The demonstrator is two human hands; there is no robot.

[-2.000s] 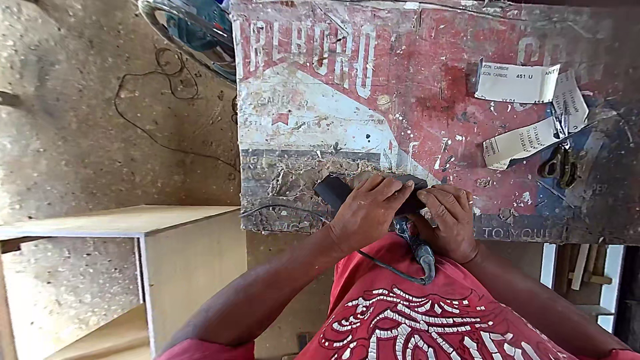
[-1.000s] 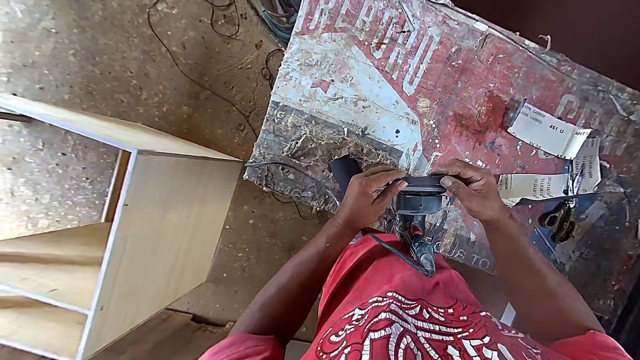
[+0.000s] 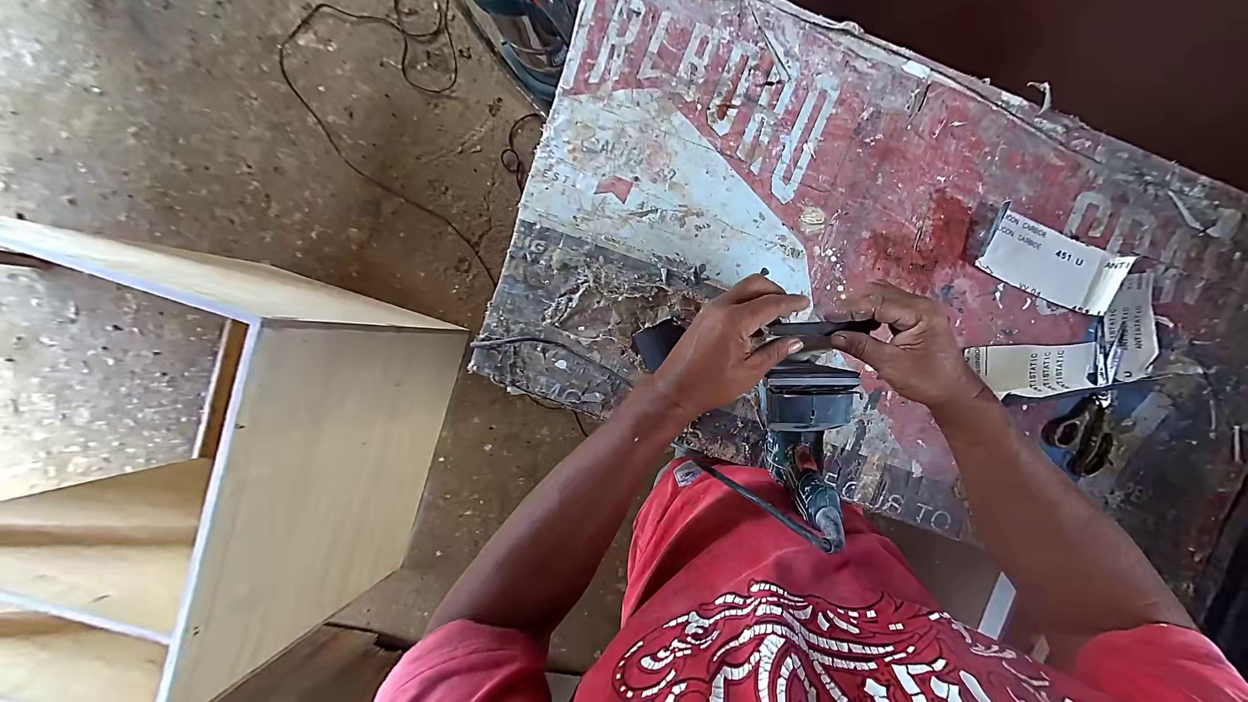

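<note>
My left hand (image 3: 731,341) and my right hand (image 3: 907,341) pinch the two ends of a dark strip, apparently sandpaper (image 3: 819,330), between thumbs and fingers. Just below it an electric sander (image 3: 811,400) rests at the table's near edge, its flat pad facing away from me and its corded end against my red shirt. A dark cylindrical piece (image 3: 661,341) of the tool sticks out beside my left hand. Pieces of printed abrasive paper (image 3: 1053,261) lie on the table to the right, with scissors (image 3: 1080,434) below them.
The worn, painted worktable (image 3: 877,175) bears dust and debris. A pale wooden cabinet (image 3: 331,468) stands at the left. A black cord (image 3: 361,171) loops over the floor, near a blue-green machine (image 3: 526,44) behind the table's far left corner.
The hands have risen off the sander, where they were a second ago, and now hold the dark strip above its pad. The view has turned.
</note>
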